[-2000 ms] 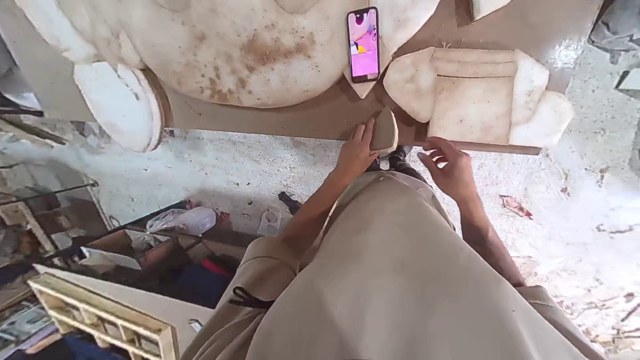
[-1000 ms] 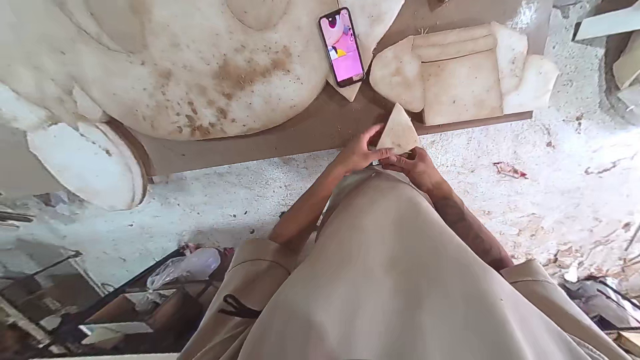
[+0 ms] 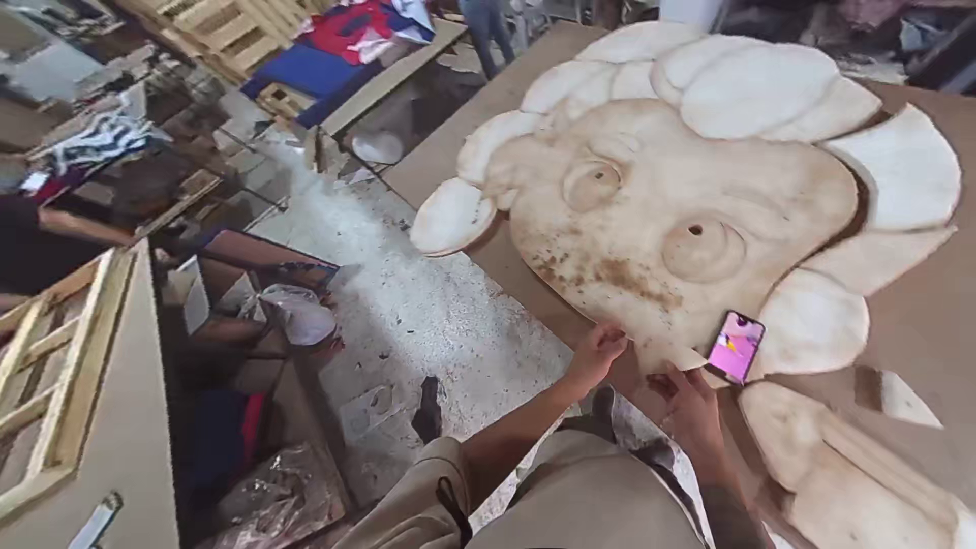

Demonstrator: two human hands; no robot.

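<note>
A large pale carved face panel (image 3: 625, 229) with round eyes lies on the brown table, and rounded pale pieces (image 3: 762, 84) surround its head. At its lower edge is a small pale, roughly triangular piece (image 3: 662, 357), overlapping the panel in view. My right hand (image 3: 690, 400) grips this piece from the near side, thumb and fingers at its edge. My left hand (image 3: 598, 354) is at the piece's left corner with curled fingers; whether it grips the corner is unclear. A phone (image 3: 735, 347) with a lit pink screen lies just right of my right hand.
Another carved, jointed pale piece (image 3: 862, 473) lies at the table's lower right, near a small pale offcut (image 3: 907, 400). Left of the table is the dusty floor (image 3: 427, 320), with a plastic bag (image 3: 299, 314) and a slatted wooden frame (image 3: 53, 381). Another person's arm (image 3: 84, 229) shows at far left.
The view has swung left and up the table. Both hands, close to my body one second ago with the triangular piece, are now at the face panel's lower edge with it.
</note>
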